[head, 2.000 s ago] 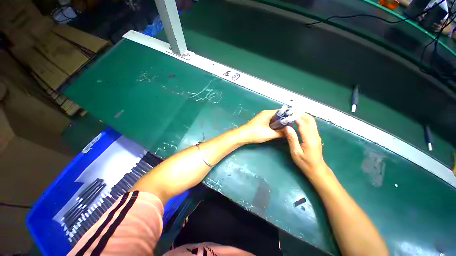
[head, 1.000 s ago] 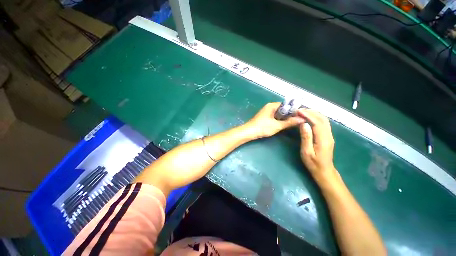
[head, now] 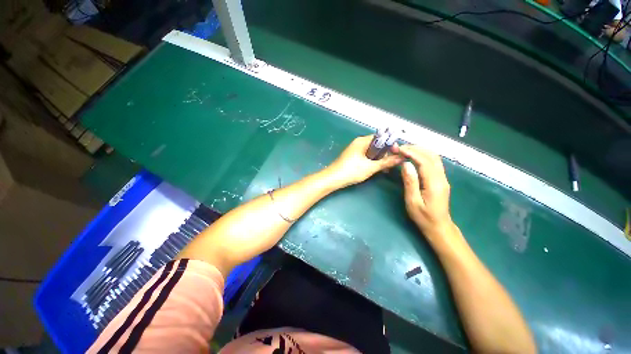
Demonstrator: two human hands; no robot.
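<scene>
My left hand (head: 358, 162) is closed around a bunch of dark pen-shaped units (head: 378, 148) above the worktop, close to the white rail. Their pale ends point up and away. My right hand (head: 425, 181) is beside the bunch, its fingertips at the units' right side. Whether it grips a unit cannot be told. Two single units lie on the conveyor belt beyond the rail, one nearer (head: 466, 119) and one farther right (head: 573, 173).
A blue bin (head: 63, 278) at lower left holds rows of packed units (head: 153, 257) on a white liner (head: 147, 220). A white post (head: 234, 31) stands at the guide rail (head: 346, 106). A dark scrap (head: 414, 272) lies on the green worktop (head: 207, 131). Cardboard (head: 66, 76) is at left.
My right hand's fingers have shifted against the bunch, and both hands remain together. The view has moved slightly. The two units on the belt appear a little farther left.
</scene>
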